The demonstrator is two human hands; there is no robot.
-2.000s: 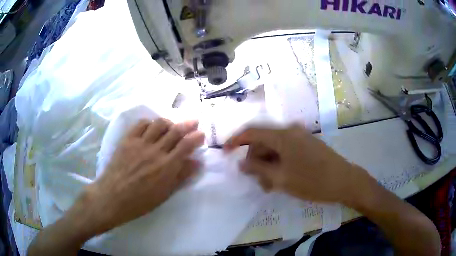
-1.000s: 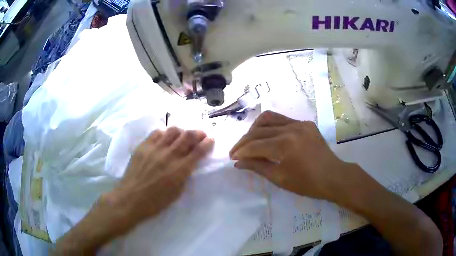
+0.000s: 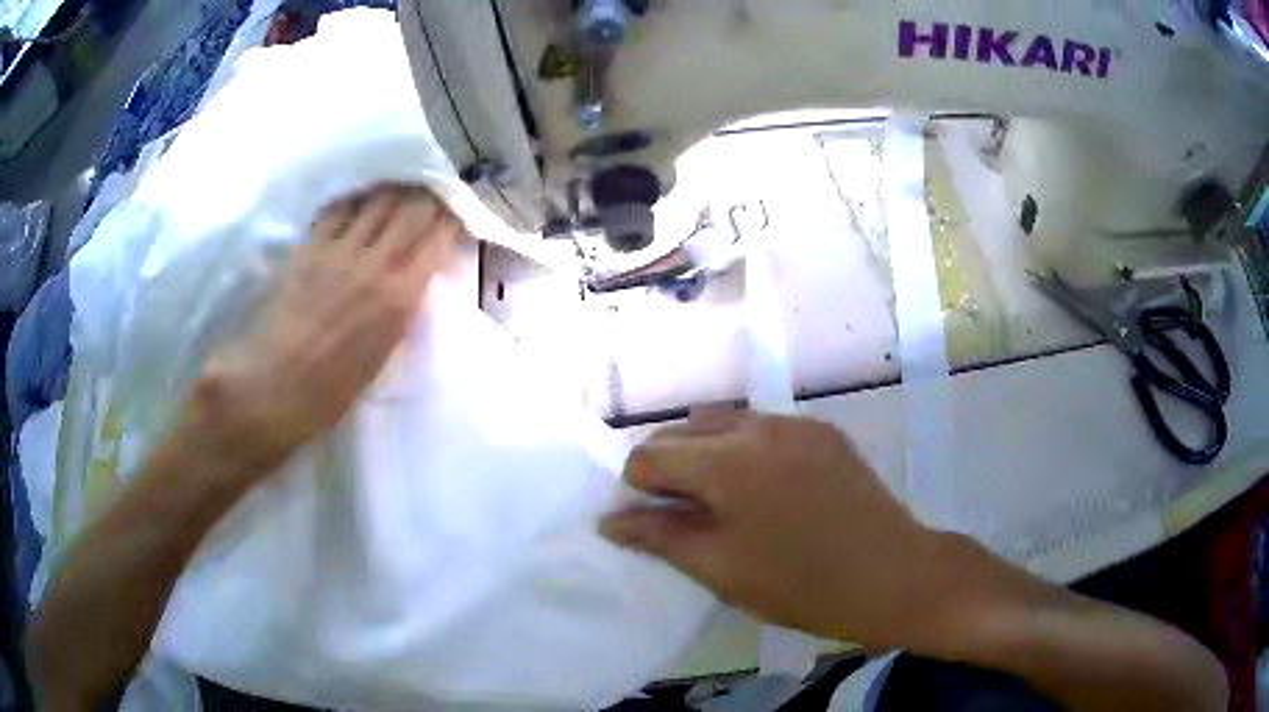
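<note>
Thin white fabric (image 3: pixel 515 556) lies bunched left of the needle and down to the table's front edge. My left hand (image 3: pixel 341 299) lies flat on it, fingers pointing up toward the machine head, slightly blurred. My right hand (image 3: pixel 738 508) pinches the fabric's right edge between thumb and fingers, below the needle plate. The cream sewing machine (image 3: pixel 821 70) stands above, with its presser foot area in glaring lamp light. A metal binder attachment (image 3: pixel 668 267) sits right of the needle. White tape (image 3: pixel 919 278) runs down the bed toward the front edge.
Shears (image 3: pixel 1176 369) with black handles lie right of the machine bed. A yellowed patch (image 3: pixel 974 285) lies beside the tape. Dark blue cloth (image 3: pixel 153 98) is piled at the far left. Red material shows at the right rim.
My left hand has moved up and left over the fabric, away from my right hand. My right hand has moved slightly down. More of the needle plate and a second tape strip now show.
</note>
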